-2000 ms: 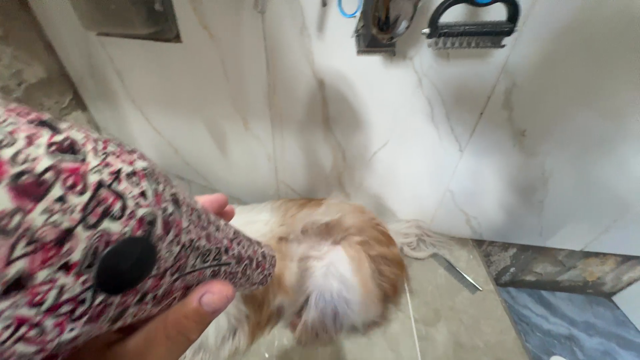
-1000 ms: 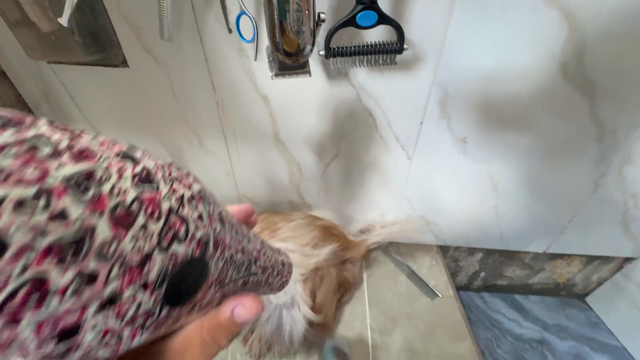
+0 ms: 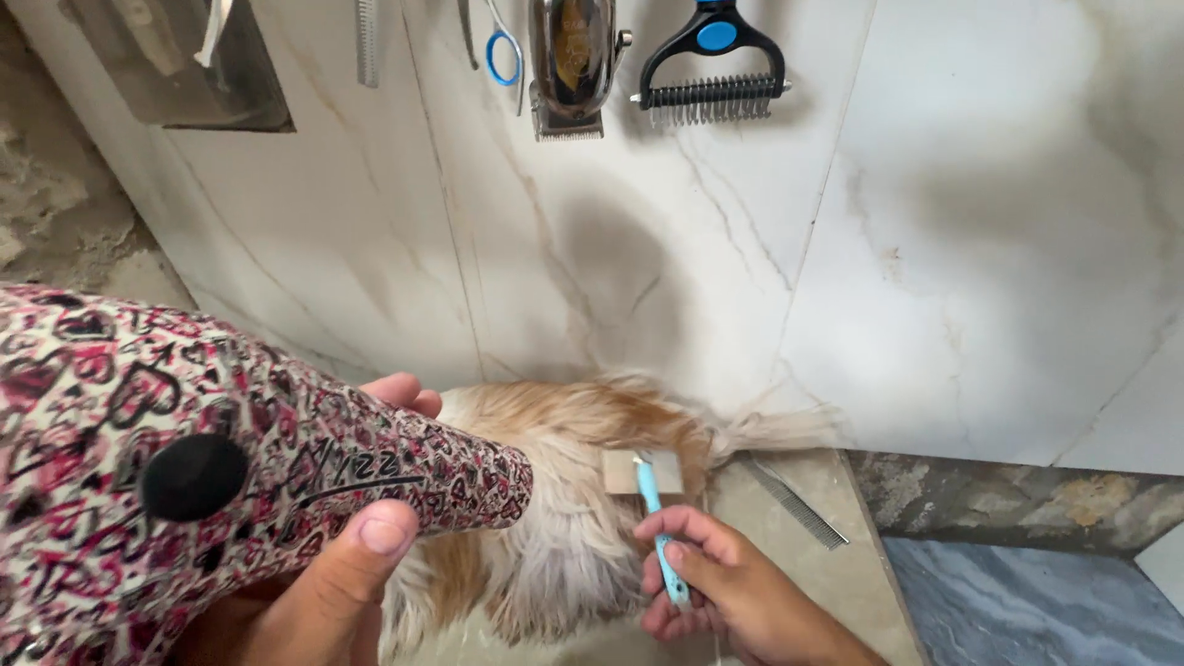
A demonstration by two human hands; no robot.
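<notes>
My left hand grips a pet dryer patterned with pink, black and white hearts, its nozzle pointing right over the dog's coat. A long-haired white and tan dog is on a beige tiled surface, its head not in view. In my right hand is the light blue handle of a slicker brush; the brush's flat head lies against the fur of the dog's hindquarters. Just right of the dog, near its tail, a metal comb rests on the surface.
On the marbled wall hang a hair clipper, a black and blue dematting rake, blue-ringed scissors and another comb. A clear holder is at upper left. The tiled surface's right edge borders a lower blue-grey marbled area.
My right hand has come into view with the slicker brush and is at the dog's hindquarters. The dryer stays in my left hand. The view has shifted.
</notes>
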